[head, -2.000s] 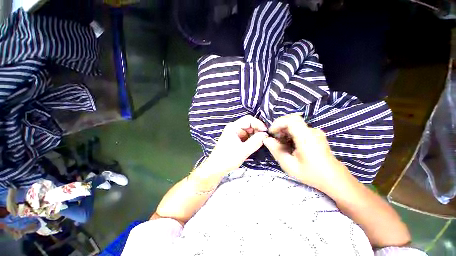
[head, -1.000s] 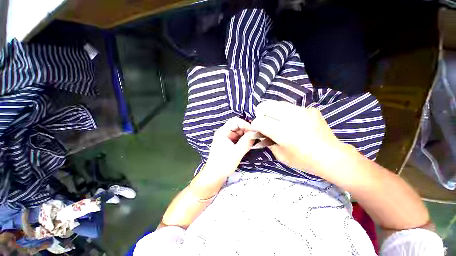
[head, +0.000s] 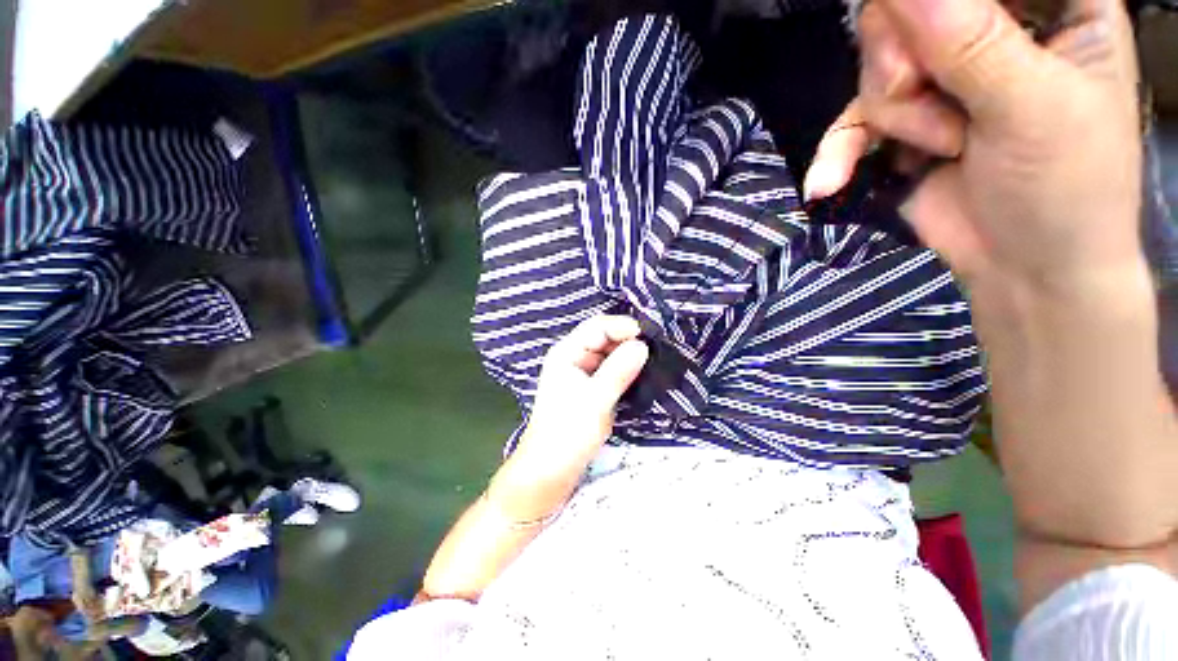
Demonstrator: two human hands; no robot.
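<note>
The navy-and-white striped garment (head: 827,336) lies bunched on my lap. My left hand (head: 592,375) pinches its fabric between thumb and fingertips, beside a small plain black patch (head: 665,377). My right hand (head: 995,129) is raised high at the upper right, close to the camera and away from the cloth, with its fingers curled. A dark narrow thing shows under its palm, perhaps snips, but it is too dark to be sure. No needle or thread can be made out.
More striped garments (head: 129,181) lie on a blue-edged stand at left. A wooden-edged table (head: 310,36) is at the top left. Another person (head: 194,555) with a white shoe is at the lower left. Clear plastic (head: 1160,194) shows at the right edge.
My right hand has risen from the cloth beside my left hand to the upper right, nearer the camera. My left hand still pinches the garment. The black patch is now uncovered.
</note>
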